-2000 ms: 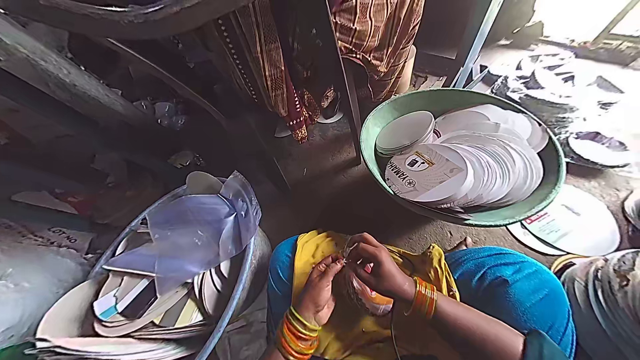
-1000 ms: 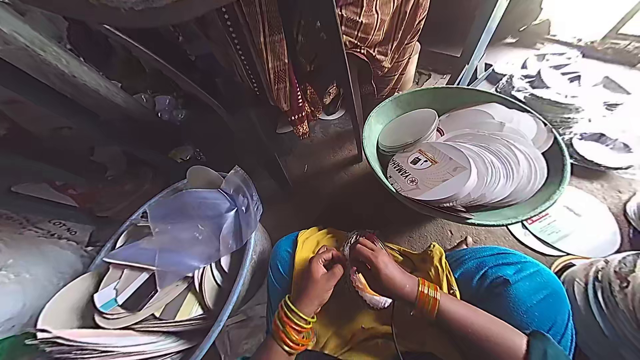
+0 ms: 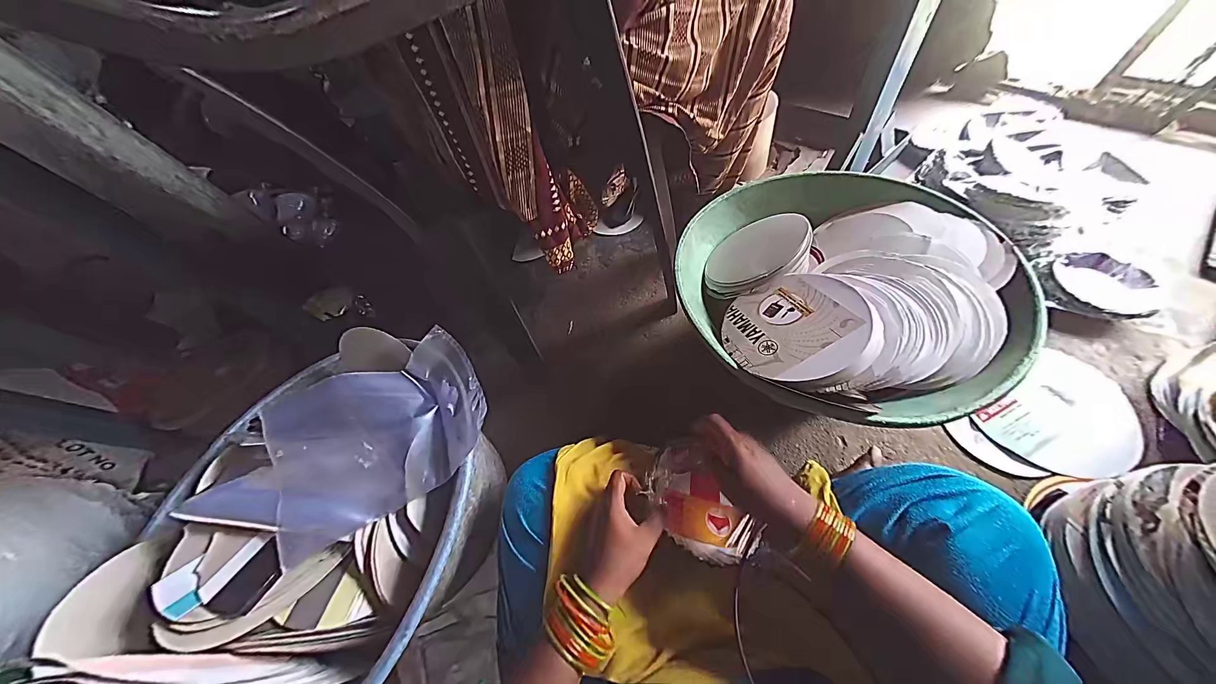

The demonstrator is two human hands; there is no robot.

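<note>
Over the yellow cloth on my lap is a small bundle with a red and orange printed face, seemingly in clear plastic. My left hand is at the bundle's left side, thumb and index fingertips close together near its gathered edge. At the bundle's upper right is my right hand, blurred, with its fingertips hidden. Whether either hand grips the bundle cannot be made out. A thin cord hangs below the bundle. Both wrists wear bangles.
A green basin of round card discs stands at the right front. At left, a metal basin holds card pieces and plastic sheets. More discs lie on the floor at right. A person's patterned garment is beyond a table leg.
The bundle's red and orange face now shows between my hands, where mostly a pale edge showed a second ago. My hands, close together before, are now farther apart.
</note>
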